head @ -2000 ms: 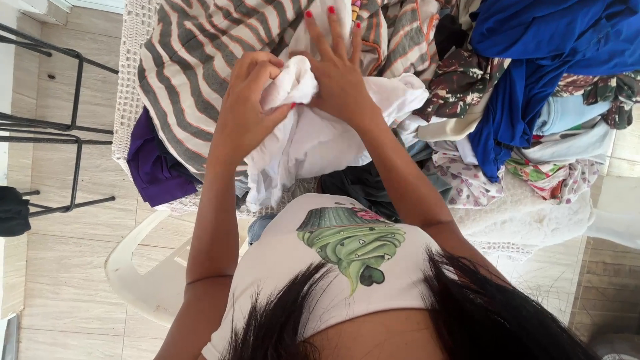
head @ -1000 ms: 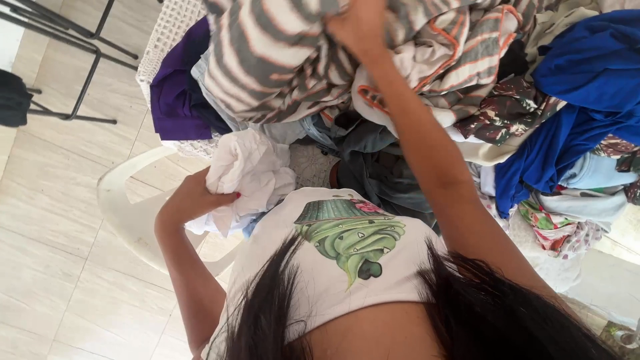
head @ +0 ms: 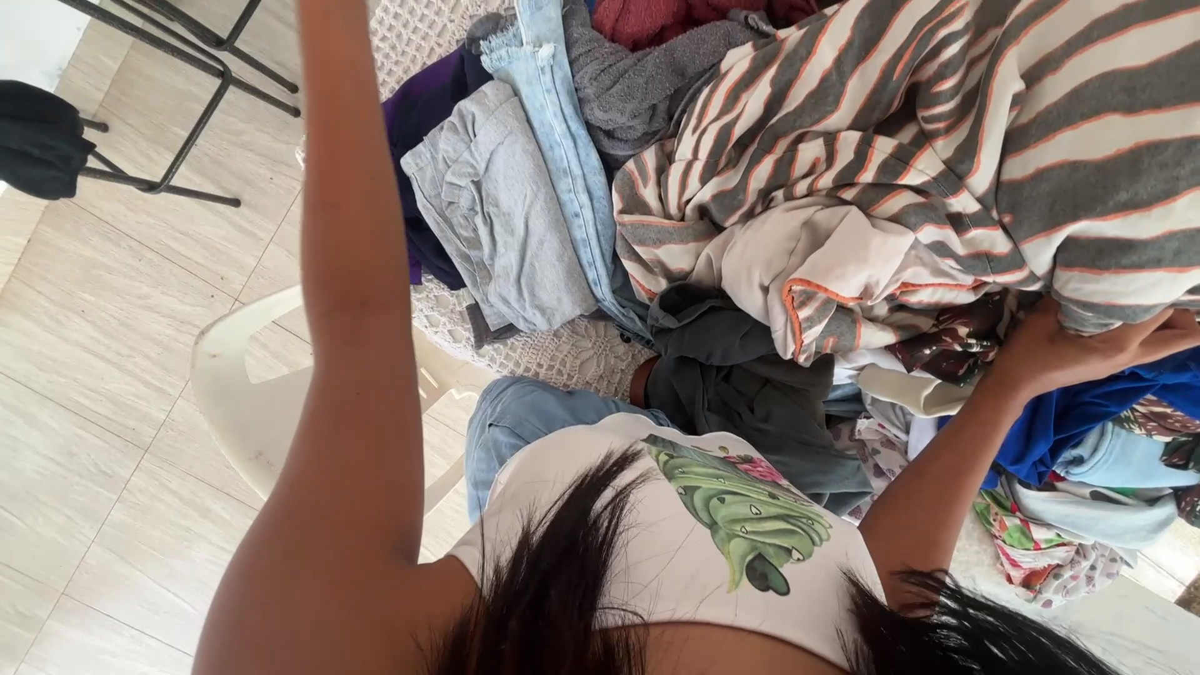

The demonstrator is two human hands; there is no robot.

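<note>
A large grey-and-white striped cloth with orange edging lies bunched over the right part of the table. My right hand is at its lower right edge, the fingers partly under the folds; whether they grip it is hard to tell. My left arm reaches up past the top of the view, so that hand is hidden. Beside the striped cloth lie frayed light-blue denim, a folded grey garment, a dark grey towel-like cloth and a purple cloth. A dark garment lies nearer my body.
A crocheted white tablecloth covers the table. A white plastic chair stands at the near left, and a black metal frame with dark cloth is at the upper left. Blue cloth and other garments are heaped at the right.
The striped cloth has shifted right, uncovering the grey garment and denim. My left hand, which held a white cloth near my body, has moved up out of view. My right hand has moved to the right.
</note>
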